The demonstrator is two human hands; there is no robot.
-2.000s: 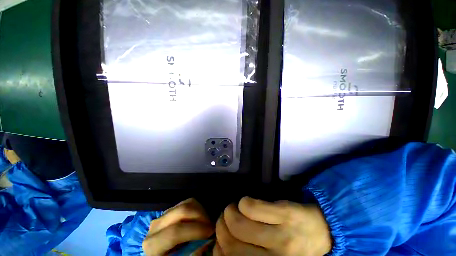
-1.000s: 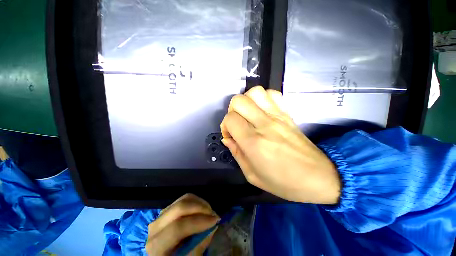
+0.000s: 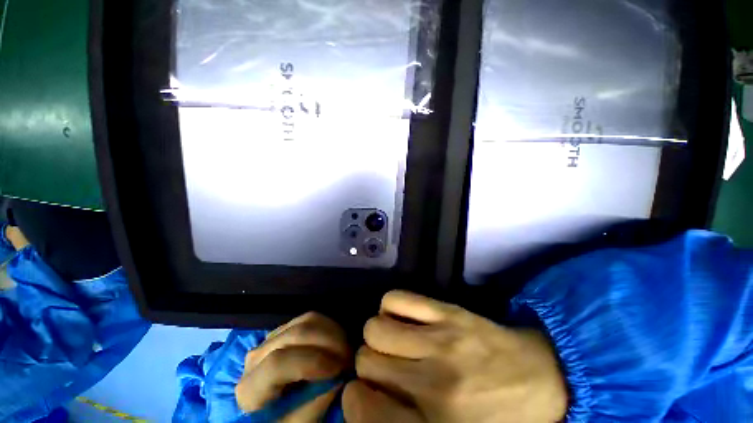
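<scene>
A silver-grey tablet (image 3: 272, 182) lies back up in the left pocket of a black foam tray (image 3: 457, 182). Its camera module (image 3: 364, 232) shows at the lower right corner, with one lens darker than the others. A clear wrinkled sleeve (image 3: 239, 49) covers its upper part. A second tablet (image 3: 561, 186) lies in the right pocket, its lower corner hidden by my right sleeve. My left hand (image 3: 297, 363) holds a blue strip (image 3: 301, 398) below the tray edge. My right hand (image 3: 454, 359) is beside it, fingers curled and meeting the left; what its fingertips hold is hidden.
A green surface (image 3: 49, 107) shows at the left, and a white angular scrap (image 3: 734, 144) at the right edge. Another person's blue sleeve (image 3: 62, 322) and part of a hand (image 3: 14, 237) are at the lower left. A light blue surface (image 3: 136, 376) lies below.
My right hand moved from the camera module back down beside my left hand. The upper right lens now looks darker than two seconds ago. The tray sits slightly higher in view.
</scene>
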